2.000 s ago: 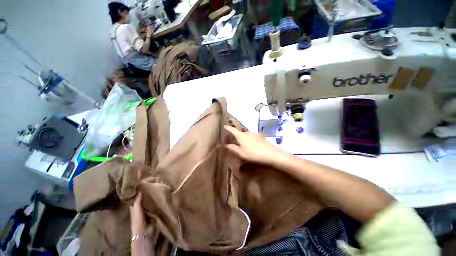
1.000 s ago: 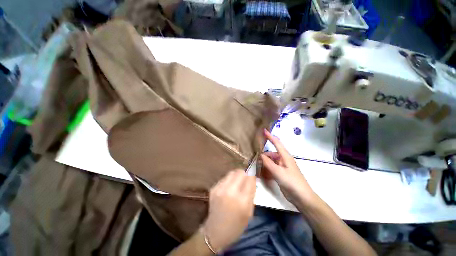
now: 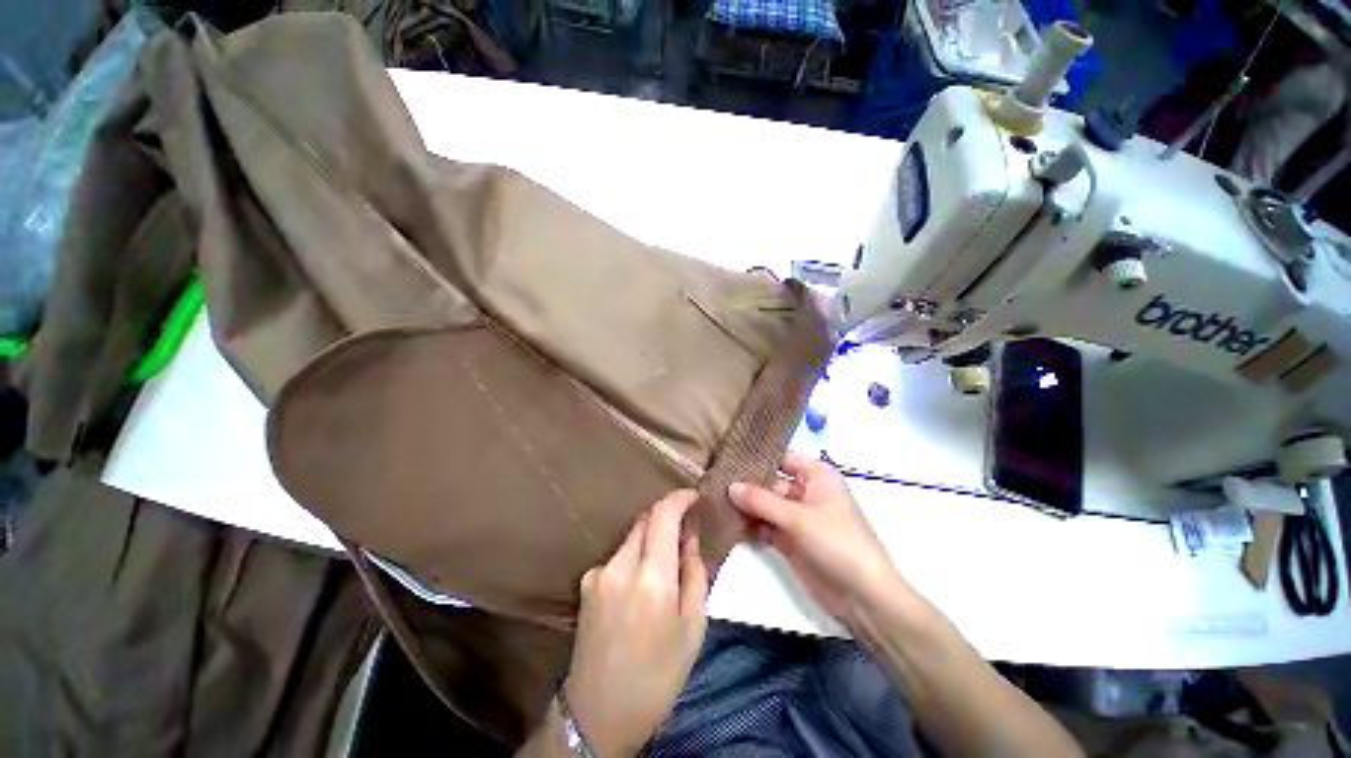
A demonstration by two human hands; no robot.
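A large brown garment piece (image 3: 578, 282) lies over the white table, left of the needle area. A rounded darker brown pocket piece (image 3: 430, 444) lies on it. A ribbed brown band (image 3: 771, 400) runs along its right edge, its far end beside the presser foot; whether it is under the foot is unclear. My left hand (image 3: 637, 607) pinches the near end of the band where a seam meets it. My right hand (image 3: 808, 526) holds the band's edge just to the right. A white strip (image 3: 415, 579) shows under the pocket piece.
The white brother machine (image 3: 1096, 267) stands at the right. A smartphone (image 3: 1036, 422) lies on its bed. Black scissors handles (image 3: 1308, 560) and a cardboard scrap (image 3: 1264, 548) lie at the right end. More brown cloth (image 3: 163, 607) hangs at the left. A green edge (image 3: 171, 329) shows beside clear plastic.
The garment was bunched near my lap two seconds ago and is now spread at the machine. Since one second ago, the white piece between my hands is no longer visible, and the ribbed band lies flatter.
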